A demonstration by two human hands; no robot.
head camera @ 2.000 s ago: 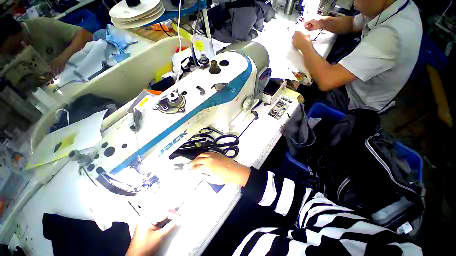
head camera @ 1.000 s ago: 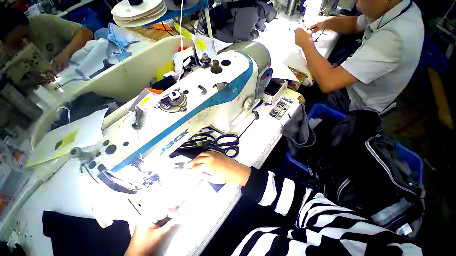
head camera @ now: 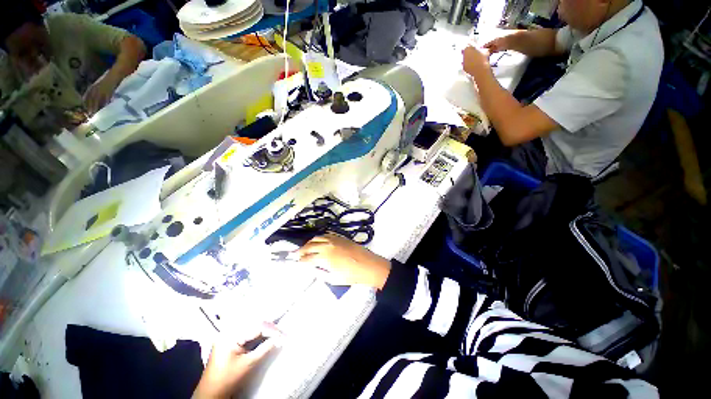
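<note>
A white sewing machine (head camera: 312, 156) with a blue stripe and "JACK" lettering stands on the white table. Its needle area (head camera: 234, 277) is washed out by glare. My right hand (head camera: 339, 261) lies on the table right of the needle area, fingers pointing left beside a small metallic item (head camera: 282, 255). My left hand (head camera: 238, 362) is at the bottom edge, partly cut off, fingers pointing toward the needle area. Glare hides what either hand's fingertips touch. A black fabric panel (head camera: 129, 366) lies left of my left hand.
Black shears (head camera: 355, 226) and dark cords lie behind my right hand. A blue crate (head camera: 643, 253) with dark garments (head camera: 553, 234) stands at the right. A person (head camera: 600, 93) works at upper right, another (head camera: 74, 58) at upper left. Paper (head camera: 109, 214) lies behind the machine.
My hands have not visibly moved. The person at upper left has raised their head slightly. The whole view has shifted very slightly.
</note>
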